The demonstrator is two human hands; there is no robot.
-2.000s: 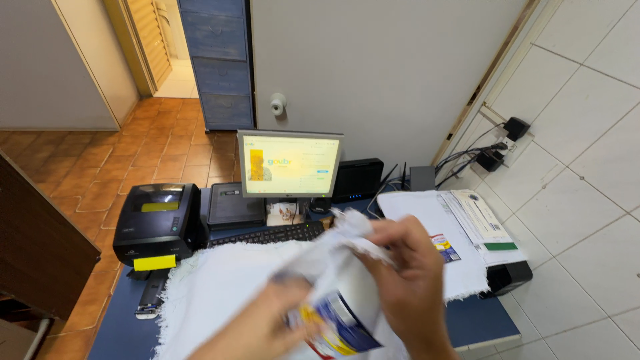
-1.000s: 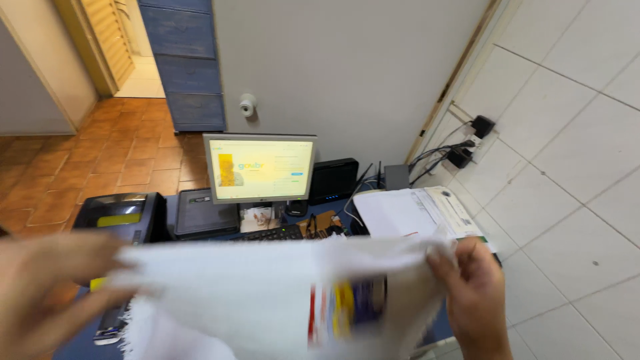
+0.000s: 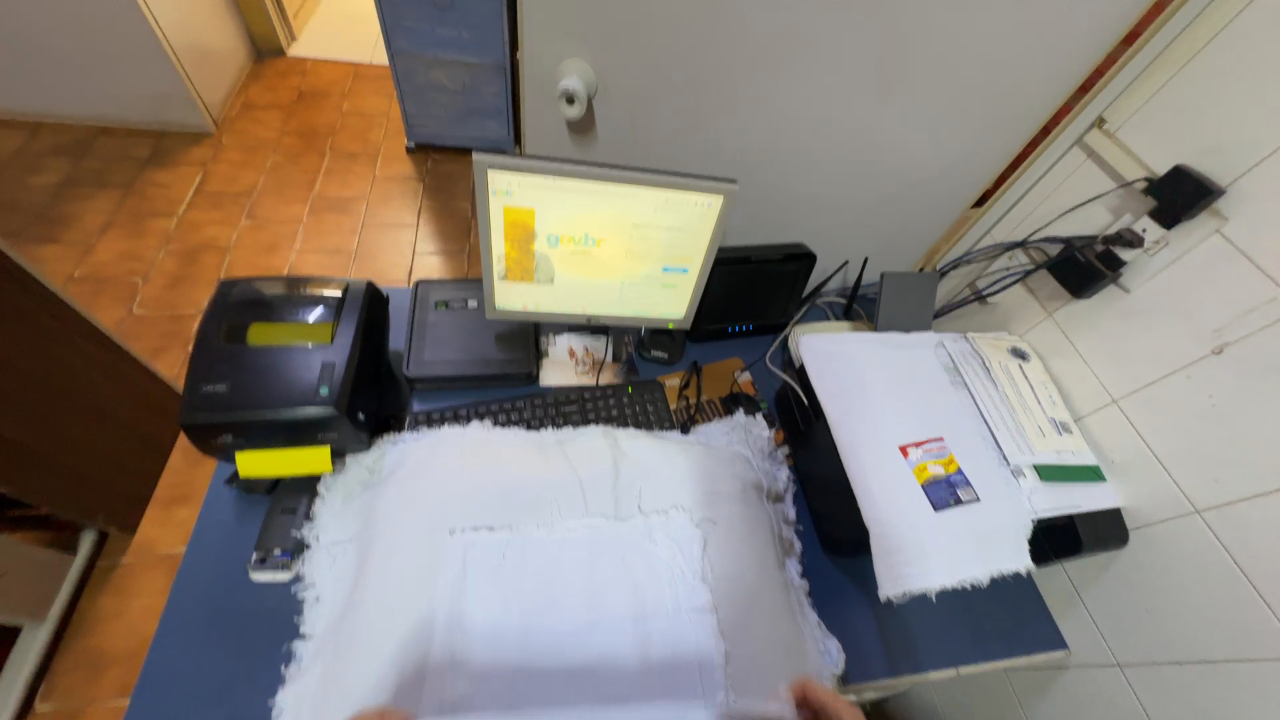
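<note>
White fringed cloths (image 3: 380,530) lie spread at the front of the blue desk. On top of them is a smaller or folded white cloth (image 3: 580,600), blurred along its near edge. My left hand (image 3: 385,714) shows only as fingertips at the bottom edge of the view, beside that near edge. My right hand (image 3: 825,700) is at the bottom, right of centre, with a few fingers by the cloth's near right corner; its grip is not clear. Another white cloth with a printed label (image 3: 940,473) lies over a dark device on the right.
Behind the cloths are a keyboard (image 3: 560,407), a monitor (image 3: 605,245), and a black tablet-like device (image 3: 755,290). A label printer (image 3: 285,365) with yellow labels stands at the left. Papers (image 3: 1035,410) lie at the right, near wall plugs (image 3: 1085,268) and cables.
The cloth with a printed label, held up between my hands a second ago, is now lowered onto the spread cloths, its label out of sight. Both hands have moved down to the bottom edge.
</note>
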